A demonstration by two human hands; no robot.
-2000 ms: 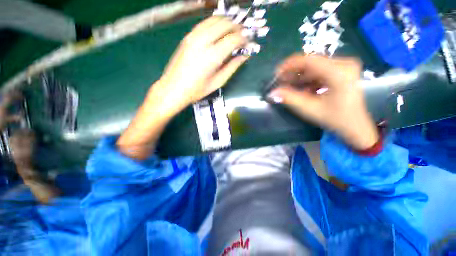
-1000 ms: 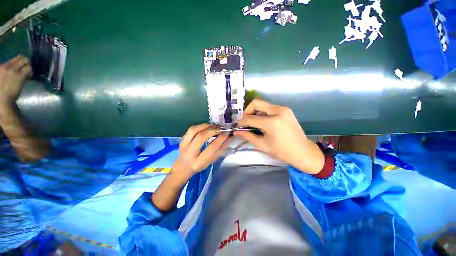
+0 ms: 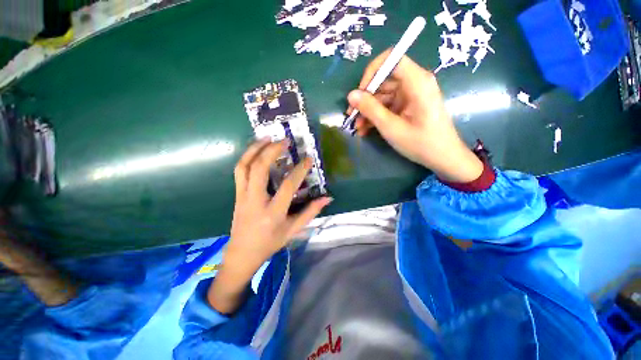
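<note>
The phone mid-frame assembly (image 3: 280, 105) lies slightly tilted on the green bench, its circuitry end away from me and a dark strip down its middle. My left hand (image 3: 270, 193) rests on its near half, fingers spread over it, hiding part of the body. My right hand (image 3: 411, 116) is to the right of the frame, closed on white tweezers (image 3: 398, 55) held like a pen. The tweezers' lower end is at the fingertips, above the bench; whether it holds a small part cannot be told.
A pile of small boards (image 3: 330, 24) lies beyond the frame. White tabbed pieces (image 3: 465, 39) lie right of it, with loose ones (image 3: 557, 138) nearer. A blue parts bin (image 3: 573, 46) stands at the right. Dark strips (image 3: 31, 151) and another person's arm (image 3: 35, 264) are at the left.
My left hand has moved from the frame's near end onto its lower half. My right hand has moved away up and right, now holding tweezers upright. The frame is turned slightly.
</note>
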